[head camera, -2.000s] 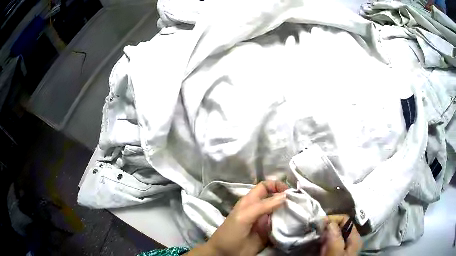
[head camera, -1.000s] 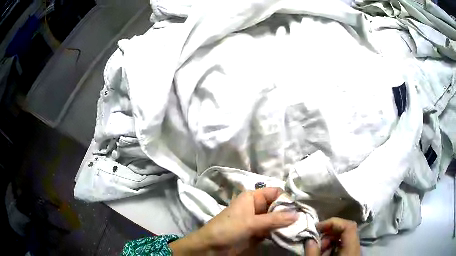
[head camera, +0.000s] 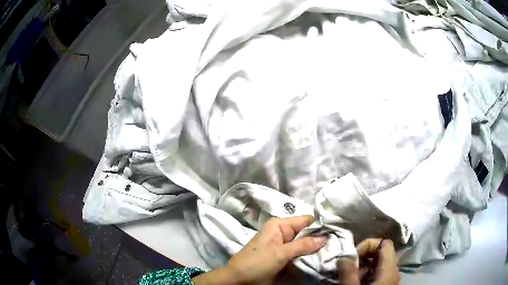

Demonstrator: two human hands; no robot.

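Observation:
A white garment [head camera: 262, 111] lies spread over a pile of the same cloth, with a dark label [head camera: 445, 107] inside it at the right. My left hand [head camera: 267, 250] grips a bunched part of the garment [head camera: 334, 247], perhaps a cuff, between thumb and fingers. My right hand [head camera: 379, 264] is at the bunch's right side, fingers bent against the cloth, cut off by the bottom edge. A small dark tip shows at its fingers; the tool itself is mostly hidden. A metal button [head camera: 289, 207] shows on a stitched band just above my left hand.
More pale garments [head camera: 462, 33] are heaped at the upper right. A buttoned band [head camera: 139, 195] lies at the pile's left. The white table [head camera: 159, 236] shows at the front left. A pale plastic bin [head camera: 78, 94] stands at the left beside the dark floor.
Both hands stay low on the bunched cloth, which has been turned and regathered. The button above my left hand has come into view. The dark tool in my right hand shows less than before.

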